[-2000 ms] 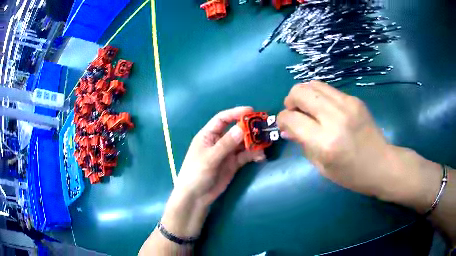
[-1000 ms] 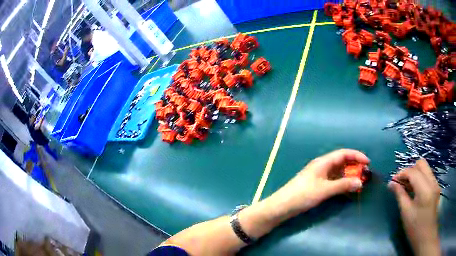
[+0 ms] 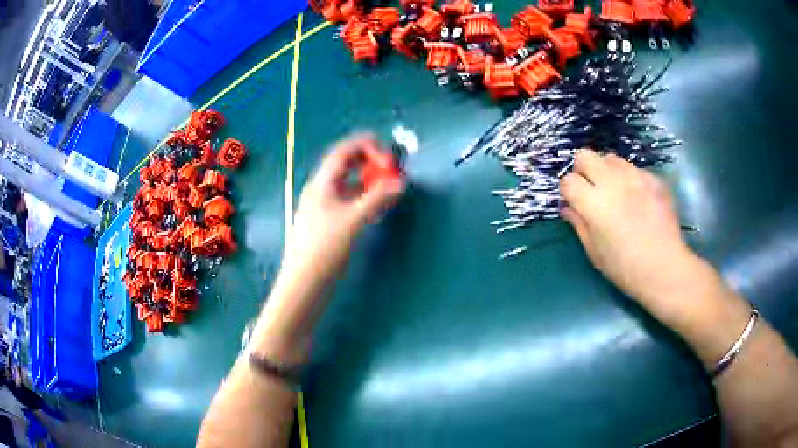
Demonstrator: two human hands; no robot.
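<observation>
My left hand [image 3: 337,197] is shut on an orange connector housing [image 3: 379,171], both blurred, above the green tabletop left of the wire pile. Pale tabs show at the housing's upper right. My right hand [image 3: 617,214] is over the lower right part of the wire pile [image 3: 573,118], a loose fan of dark leads with pale ends. Its fingertips point into the wires; whether they pinch a lead cannot be told.
Several orange housings [image 3: 499,48] lie along the top of the table beyond the wires. A dense heap of housings [image 3: 179,227] is at the left, beside a light-blue tray [image 3: 112,289] and blue bins [image 3: 66,315]. A yellow line [image 3: 292,114] crosses the tabletop [image 3: 490,324].
The view has turned right, then left, then right past the first frame's framing. My left hand has moved with the housing away from my right hand, which has moved onto the wire pile.
</observation>
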